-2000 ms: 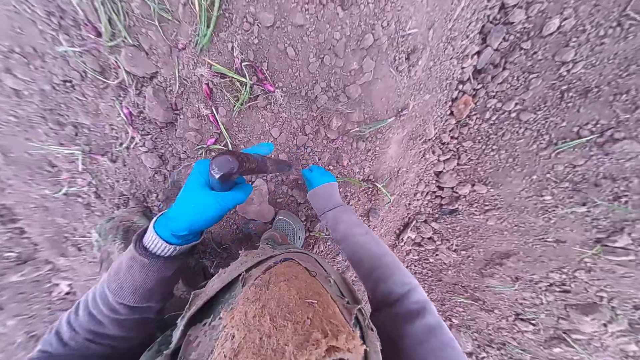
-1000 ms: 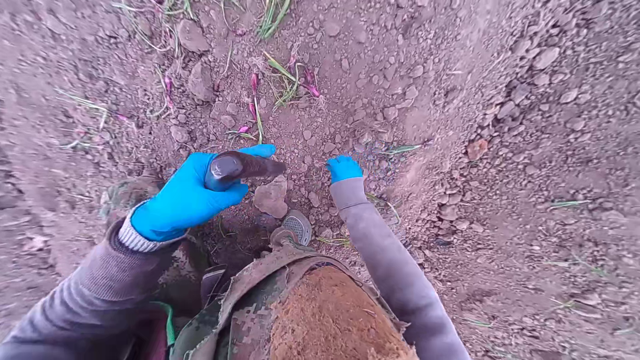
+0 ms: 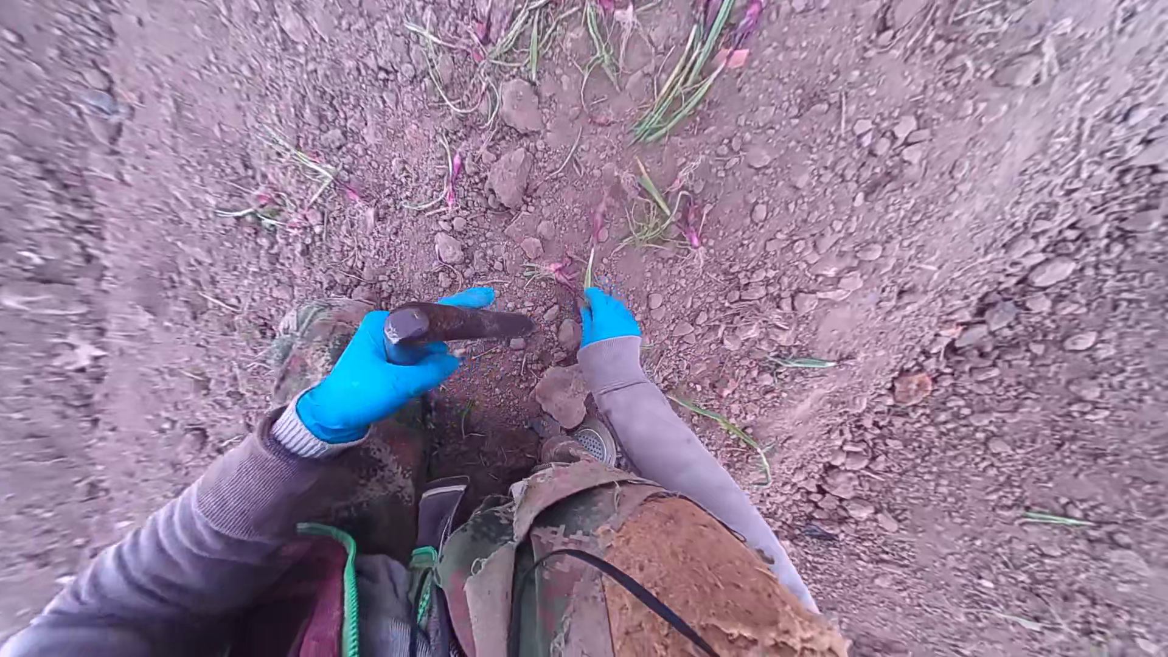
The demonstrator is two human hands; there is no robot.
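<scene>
In the head view my left hand (image 3: 370, 379), in a blue glove, is closed around the handle of a hand tool (image 3: 456, 323) whose dark metal end points right. My right hand (image 3: 604, 318), gloved in blue too, reaches down to the soil at the green leaf of a small red onion plant (image 3: 593, 260); whether its fingers grip it cannot be told. Another red onion plant (image 3: 559, 272) lies just left of those fingertips. Farther up are a red onion plant with loose green leaves (image 3: 691, 228) and a bunch of green onion leaves (image 3: 684, 87).
Stony soil surrounds both hands. A flat stone (image 3: 562, 396) lies by my shoe (image 3: 595, 442), with more stones (image 3: 509, 178) above. Scattered onion plants (image 3: 453, 173) lie at the upper left. A ridge of clods (image 3: 858, 411) runs along the right, with green leaves (image 3: 725, 424) near my right forearm.
My right hand has moved up to the onion plants from the bare soil where it was a second ago. My left hand still holds the tool. The view has shifted.
</scene>
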